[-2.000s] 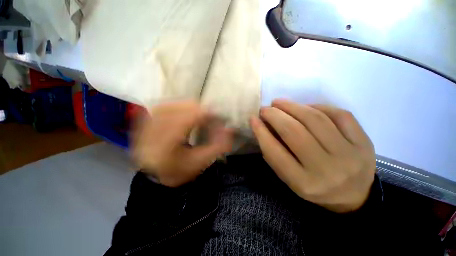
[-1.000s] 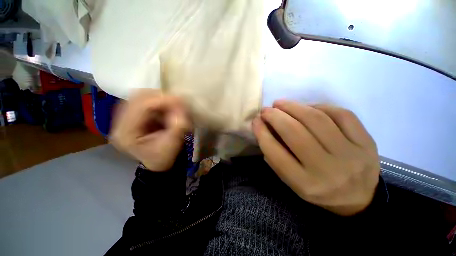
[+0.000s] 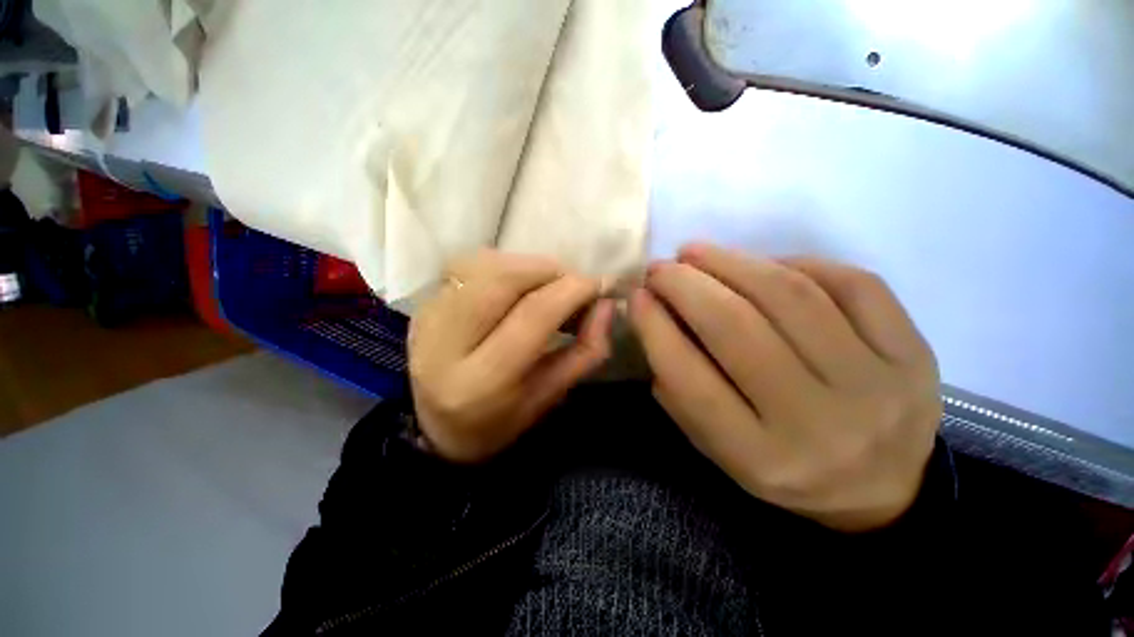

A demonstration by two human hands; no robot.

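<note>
A cream fabric panel (image 3: 323, 112) lies on the white table at the upper left and reaches down to the table's front edge. A long fold or edge line runs down it, with a narrower strip of cream fabric (image 3: 585, 149) to its right. My left hand (image 3: 510, 348) pinches the lower end of the strip between thumb and fingers. My right hand (image 3: 783, 386) rests at the table edge, its thumb and fingertips closed on the strip's lower right corner. The fingertips of both hands nearly touch. The fabric under them is partly hidden.
The machine bed plate (image 3: 945, 75) with its dark corner piece (image 3: 703, 62) is at the upper right. A ruler strip (image 3: 1007, 423) runs along the front edge. A blue plastic basket (image 3: 299, 311) is below the table at left, with more cream fabric (image 3: 137, 50) at the far upper left.
My left hand has come back right from beside the fabric to pinch its lower end. The fold line shows again where the fabric was bunched. My right hand has hardly moved.
</note>
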